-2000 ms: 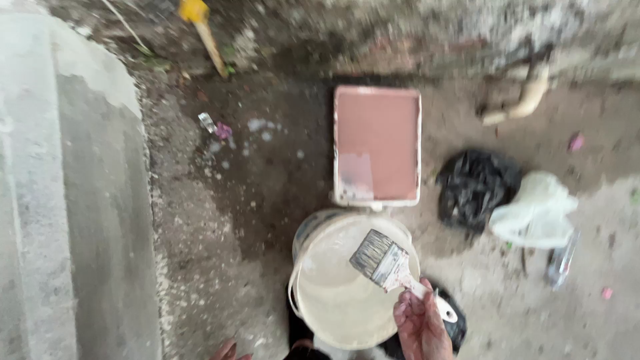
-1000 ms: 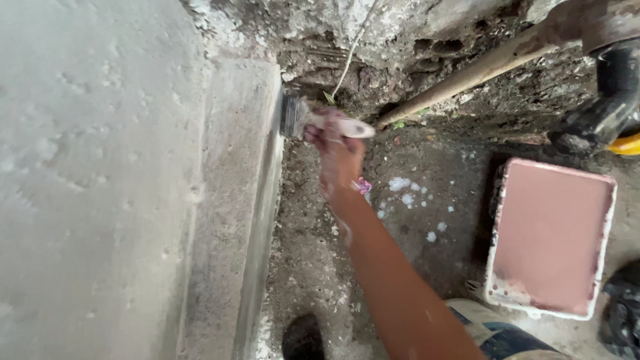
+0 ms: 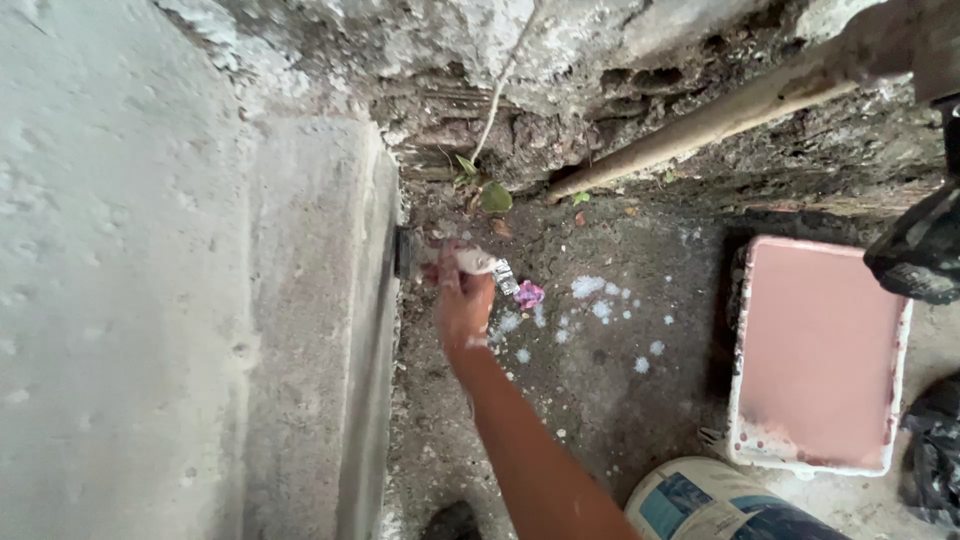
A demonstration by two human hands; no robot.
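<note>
My right hand (image 3: 457,289), spotted with pale paint and slightly blurred, is closed around the whitish handle of a paintbrush (image 3: 409,253). The dark bristles point left and meet the lower side face of the grey plastered wall ledge (image 3: 367,315), close to the ground. To the right lies a rectangular tray (image 3: 738,360) with a white, paint-smeared rim, holding smooth pink paint (image 3: 821,352). Below it stands a white and blue bucket (image 3: 701,487), partly cut off by the frame's lower edge. My left hand is out of view.
A wooden pole (image 3: 697,135) slants along the rough wall. A foil scrap (image 3: 505,277) and a pink wrapper (image 3: 529,294) lie beside my hand, near white paint splashes (image 3: 589,286). A black plastic bag (image 3: 937,450) is at the right edge. Dark footwear (image 3: 452,521) shows at the bottom.
Two seconds ago the brush was over the open bucket; by one second ago it was at the ledge. Since then it remains at the ledge's side. The view has shifted strongly towards the ledge.
</note>
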